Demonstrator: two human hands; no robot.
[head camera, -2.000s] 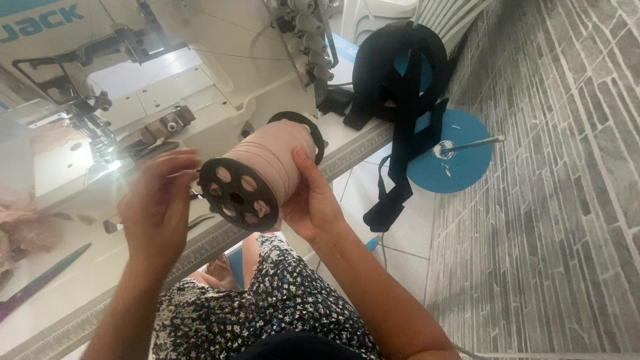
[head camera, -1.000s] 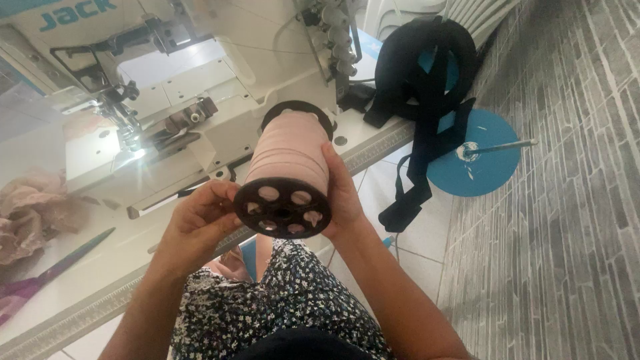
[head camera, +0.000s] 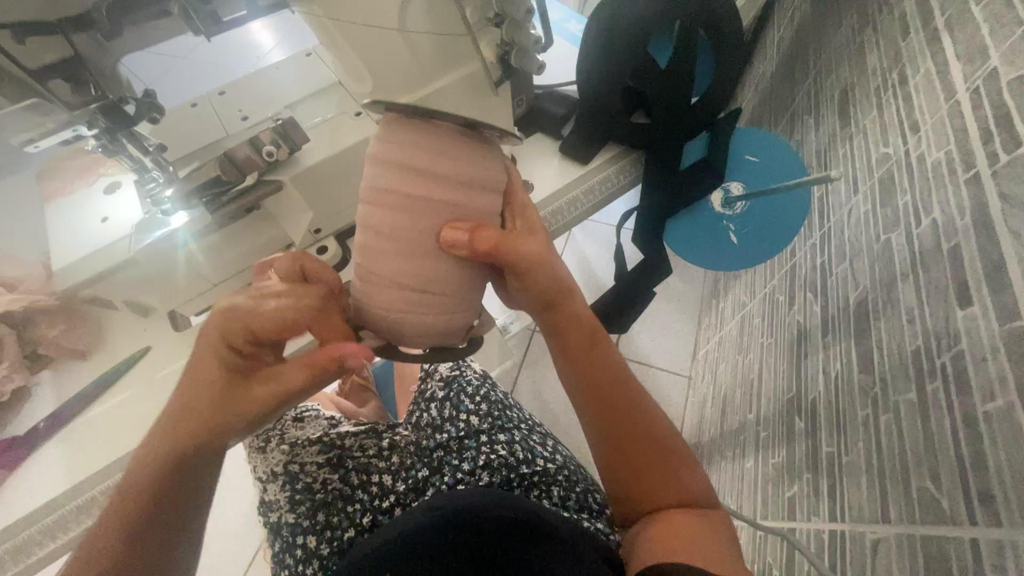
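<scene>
A spool wound with pale pink fabric tape (head camera: 424, 232) is held up over the table's front edge, its dark flanges at top and bottom. My right hand (head camera: 512, 248) grips its right side, thumb across the tape. My left hand (head camera: 288, 336) is at the lower left, with thumb and bent fingers at the bottom flange; whether they pinch the tape's end or the rim cannot be told. Behind the spool stands a white industrial sewing machine (head camera: 400, 40), its lamp lit by the presser foot (head camera: 156, 188).
Scissors (head camera: 72, 408) and crumpled pink fabric (head camera: 48, 328) lie on the sewing table's left. Black tape rolls (head camera: 600, 72) sit at the right corner, with strips hanging down. Beyond is a blue disc (head camera: 740, 232) with a metal rod, near a grey brick-patterned wall (head camera: 880, 320).
The spool has been tipped from showing its holed end flange to standing nearly upright. My left hand, apart from it two seconds ago, is now at its lower flange. The view is closer.
</scene>
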